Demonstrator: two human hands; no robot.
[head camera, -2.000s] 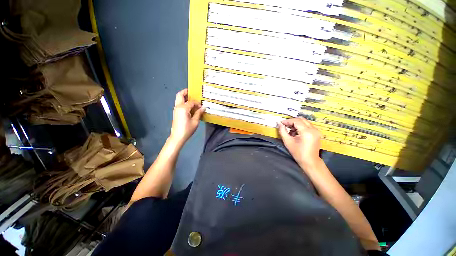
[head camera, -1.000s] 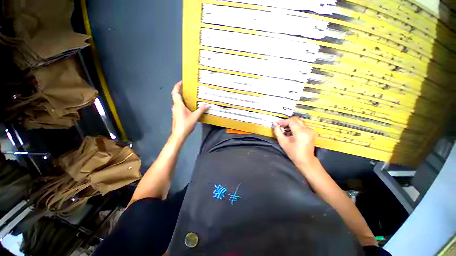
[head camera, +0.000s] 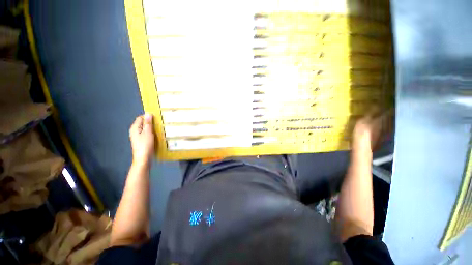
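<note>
A large yellow sewing template (head camera: 305, 140) lies in front of me, its far edge cut off by the top of the picture. White strips (head camera: 207, 77) lie side by side in rows on its left half. The right half shows yellow board with dark slots. My left hand (head camera: 143, 135) grips the template's left edge near the lower corner, thumb on top and fingers partly hidden. My right hand (head camera: 368, 134) is blurred and shaded at the template's right edge near the lower corner; its fingers are hard to make out, but it appears to hold the edge.
A grey metal table (head camera: 424, 155) stands at the right, with a second yellow slotted template (head camera: 460, 207) on it at the picture's edge. Brown cut pieces (head camera: 26, 165) hang on racks at the left. A yellow line (head camera: 46, 93) runs along the grey floor. The dark apron (head camera: 238, 222) is below.
The template has shifted left in the picture and turned straighter. My right hand has moved from the lowest strip to the template's right edge. More of the grey table and a second template show.
</note>
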